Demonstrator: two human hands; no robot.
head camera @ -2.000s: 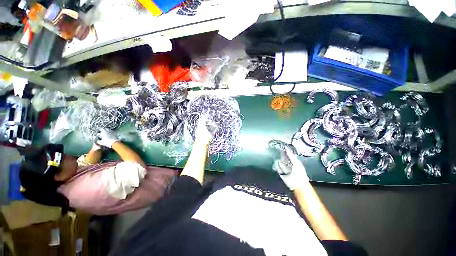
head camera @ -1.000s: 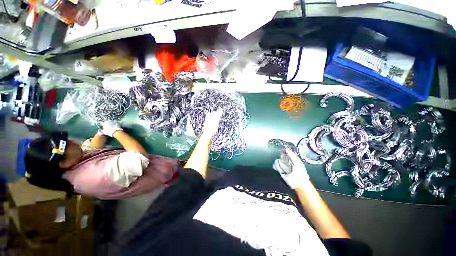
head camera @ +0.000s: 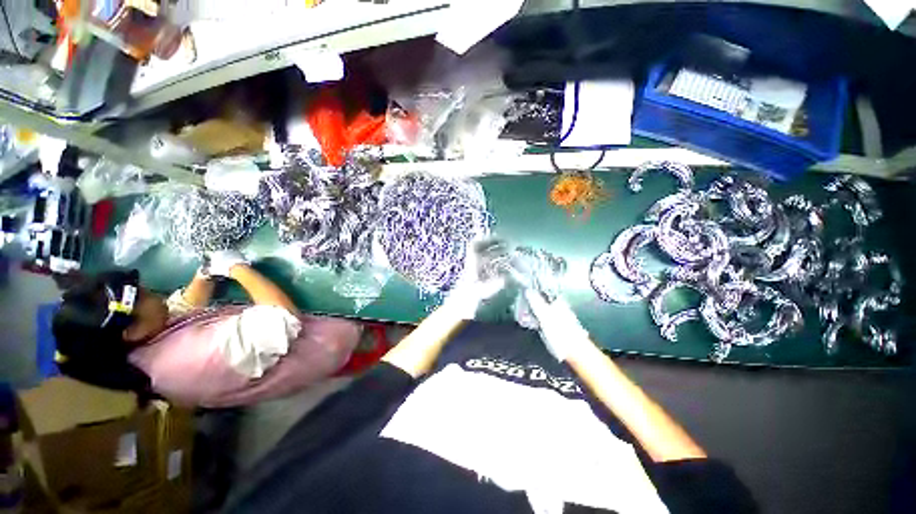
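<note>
My left hand, in a white glove, is in front of the chest, right of the loose wire pile. It holds some thin wire leads. My right hand, also gloved, is close beside it and holds a small curved bunch of wire leads. The strands between the hands are blurred, so which hand holds which strands is hard to tell. Many C-shaped wire bundles are heaped on the green bench to the right.
A second, coarser wire heap lies left of the loose pile. A gloved coworker handles a greyish wire heap at far left. An orange tangle lies near the back edge. A blue bin stands behind the right heap.
My left hand has left the loose pile and moved right and toward me. My right hand has moved slightly left, so the hands are now close together with wire leads between them.
</note>
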